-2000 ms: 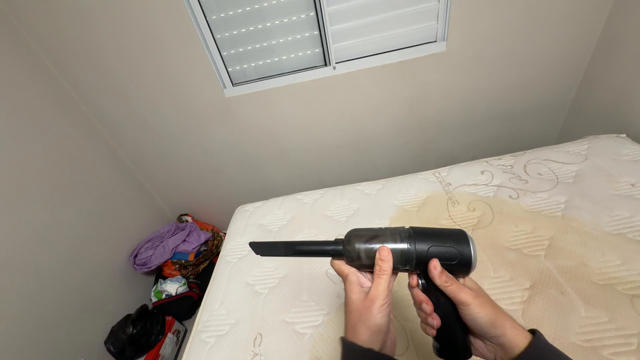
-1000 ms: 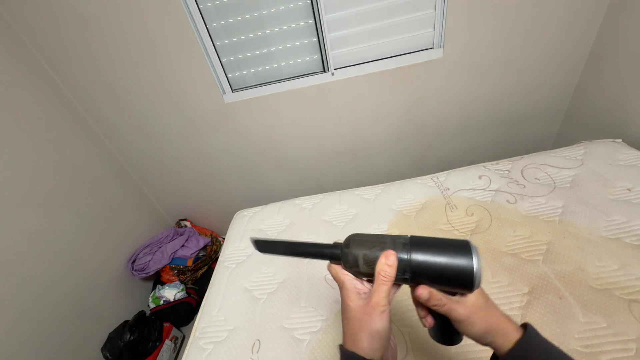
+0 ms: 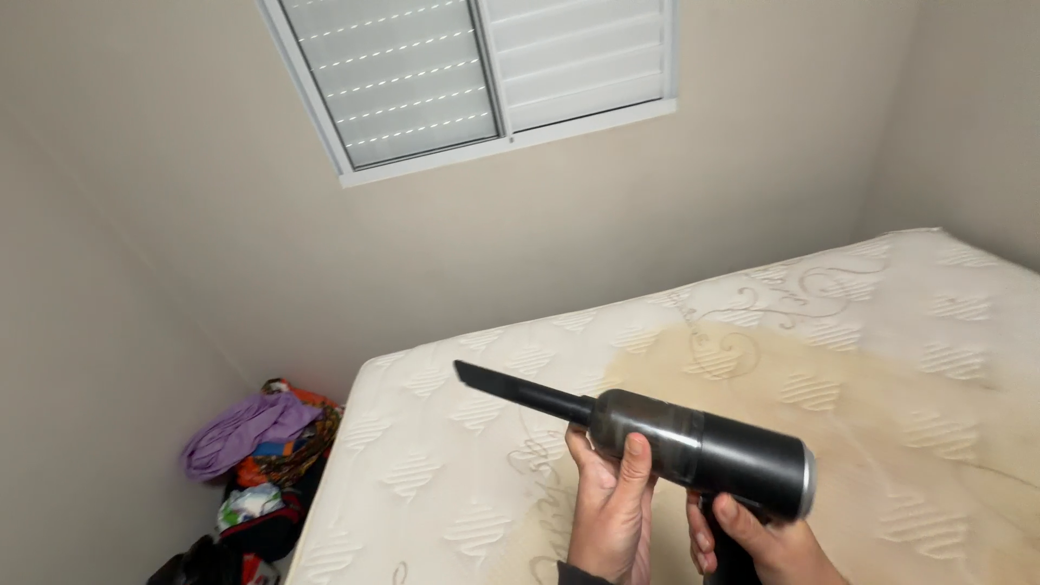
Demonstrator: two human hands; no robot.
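Observation:
A black handheld vacuum cleaner [image 3: 747, 459] with a clear dust chamber is held above the mattress. Its slanted crevice nozzle [image 3: 520, 390] points to the upper left. My left hand [image 3: 613, 504] supports the dust chamber from below, thumb on its near side. My right hand [image 3: 756, 536] is wrapped around the handle under the motor body; the lower handle is partly hidden. Beneath both hands lies a white quilted mattress [image 3: 439, 439] with a large yellowish-brown stain across its middle and right.
A purple cloth [image 3: 252, 431] tops a pile of fabrics and bags at the left of the mattress, with a black plastic bag [image 3: 195, 565] lower down. A sliding window [image 3: 512, 146] with a shutter is in the wall behind.
The vacuum cleaner has tilted, so its nozzle now angles upward to the left and its motor end sits lower. Both hands keep hold of it.

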